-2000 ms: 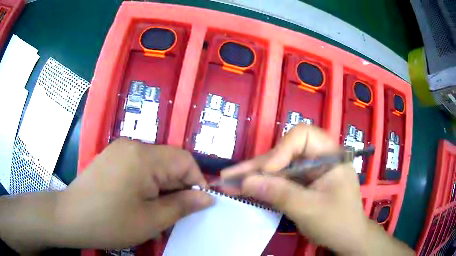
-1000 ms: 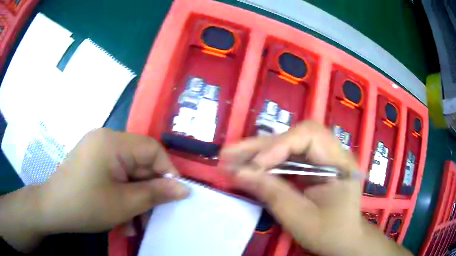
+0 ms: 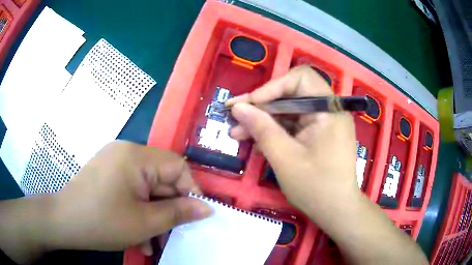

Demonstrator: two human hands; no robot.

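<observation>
My left hand (image 3: 139, 199) pinches the corner of a white label sheet (image 3: 220, 235) with a row of small dark pieces along its top edge, over the tray's lower row. My right hand (image 3: 305, 129) holds dark tweezers (image 3: 315, 105) like a pen. Their tip is at the silvery card-slot area (image 3: 220, 135) of the red phone housing (image 3: 233, 77) in the top-left pocket. Whether the tip bears a piece cannot be told. The housing has a black oval with an orange rim. The salmon-red tray (image 3: 173, 98) holds more such housings, partly hidden by my right hand.
White die-cut sticker sheets (image 3: 111, 88) with dark dots lie left of the tray on the green bench (image 3: 139, 23). A pale rail (image 3: 331, 31) curves behind the tray. Another red tray (image 3: 458, 227) is at the right edge, below a grey machine and a yellow item (image 3: 445, 111).
My right hand has moved from the label sheet's edge up to the top-left housing with the tweezers. The tray appears further right in view. My left hand still holds the sheet.
</observation>
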